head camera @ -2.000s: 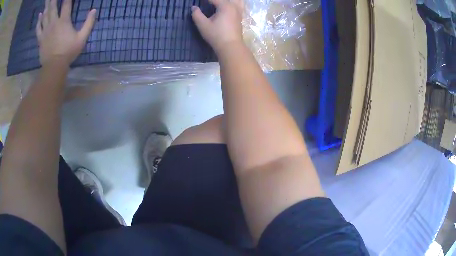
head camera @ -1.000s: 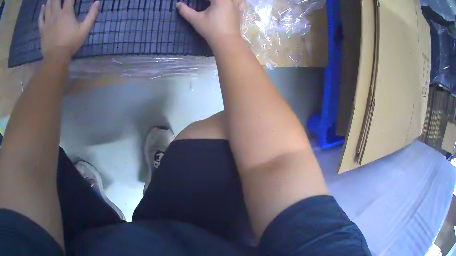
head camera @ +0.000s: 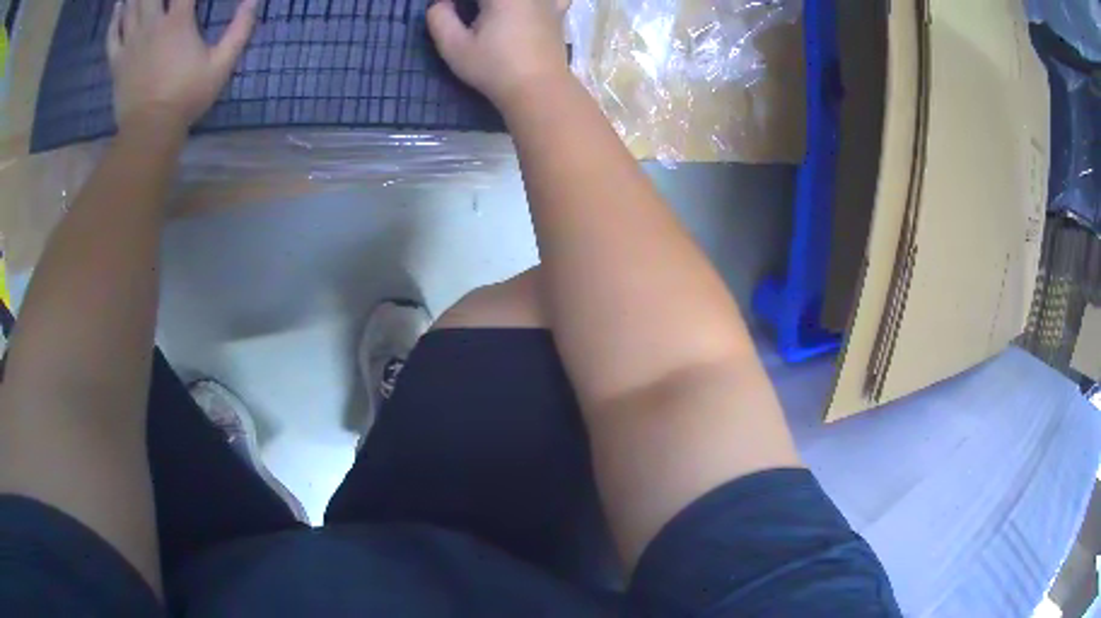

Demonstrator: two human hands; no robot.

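Dark slotted foam inserts [head camera: 350, 73] lie in a wide block at the top of the view, cut off by its upper edge. My left hand [head camera: 175, 54] rests on the left part of the block, fingers apart, fingertips at the picture's edge. My right hand [head camera: 501, 42] is on the right part, thumb bent inward; its fingers are partly cut off, so whether it grips a piece cannot be told. Clear stretch film [head camera: 362, 157] runs along the front edge below the foam, and more crinkled film [head camera: 658, 73] lies on cardboard to the right.
A blue frame [head camera: 811, 205] stands right of the stack, with flattened cartons [head camera: 966, 217] leaning beside it. A pale grey sheet-like surface [head camera: 954, 483] is at the lower right. Film-covered dark bundles [head camera: 1077, 133] are at the far right. My shoes stand on the pale floor [head camera: 290, 278].
The view has shifted slightly, so the foam sits higher and the cartons farther right. My right hand has moved a little left along the block. My left hand stays on the foam.
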